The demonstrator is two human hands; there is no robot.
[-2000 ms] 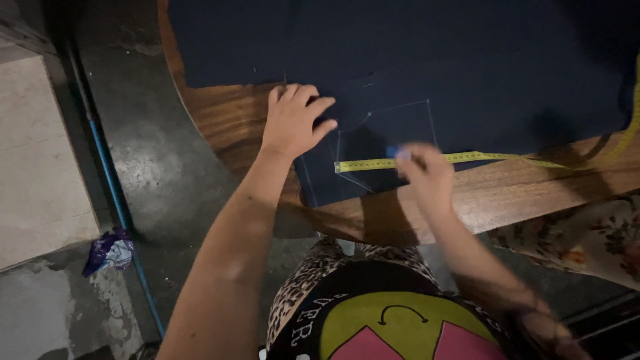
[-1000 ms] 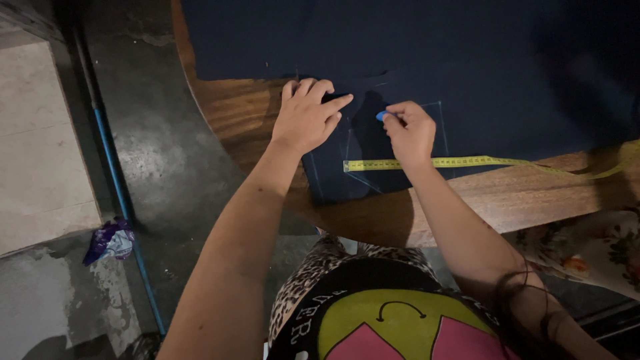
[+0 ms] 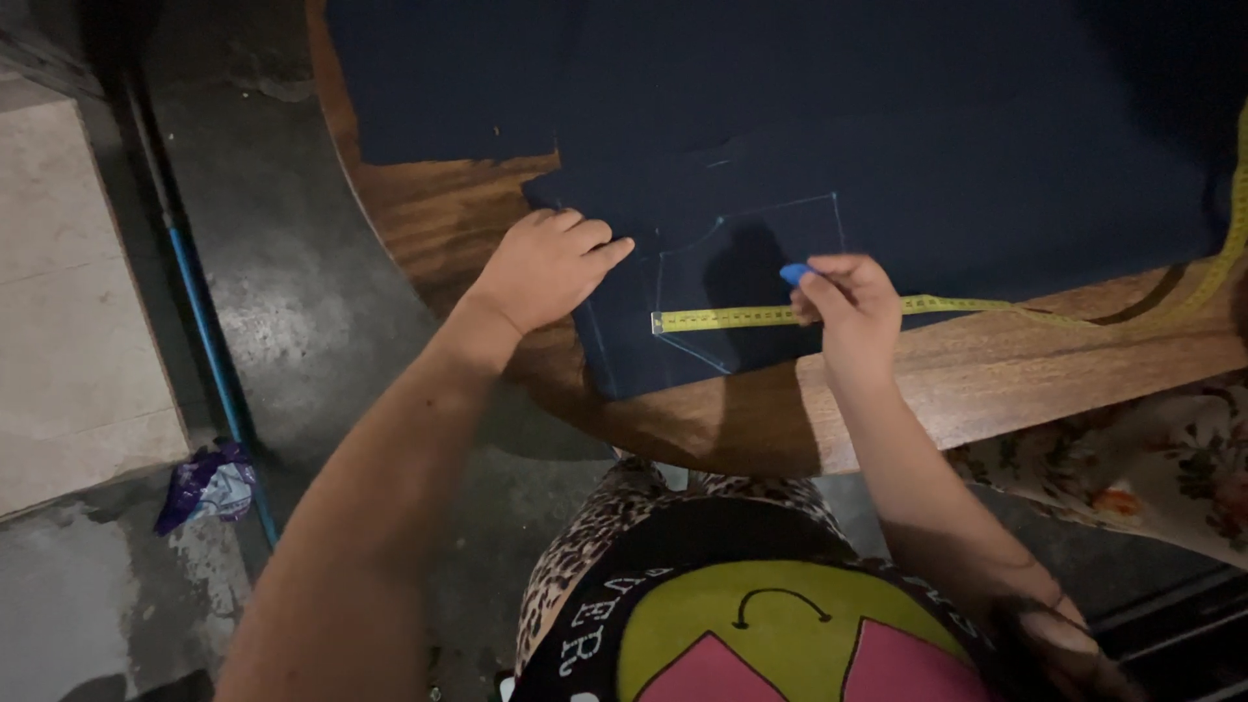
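Observation:
Dark blue fabric (image 3: 936,127) lies over a wooden table, with thin pale chalk lines drawn on its near left part. My left hand (image 3: 561,268) rests on the fabric near its left edge, fingers slightly spread, holding nothing. Between thumb and fingers my right hand (image 3: 853,302) pinches a blue piece, likely tailor's chalk (image 3: 796,274), just above the fabric. A yellow tape measure (image 3: 726,320) lies across the chalk outline; its metal end touches the outline's lower left corner. The tape passes beneath my right hand and curves off along the fabric's right edge.
The rounded wooden tabletop (image 3: 887,390) shows along the near side and left. A blue pole (image 3: 210,341) and a purple plastic wrapper (image 3: 207,487) are on the floor at left. Floral cloth (image 3: 1150,468) hangs beside the table at right.
My right hand has moved from over the tape up onto the outline, then back down toward the tape, still with the blue piece. The left hand stays on the fabric's left part.

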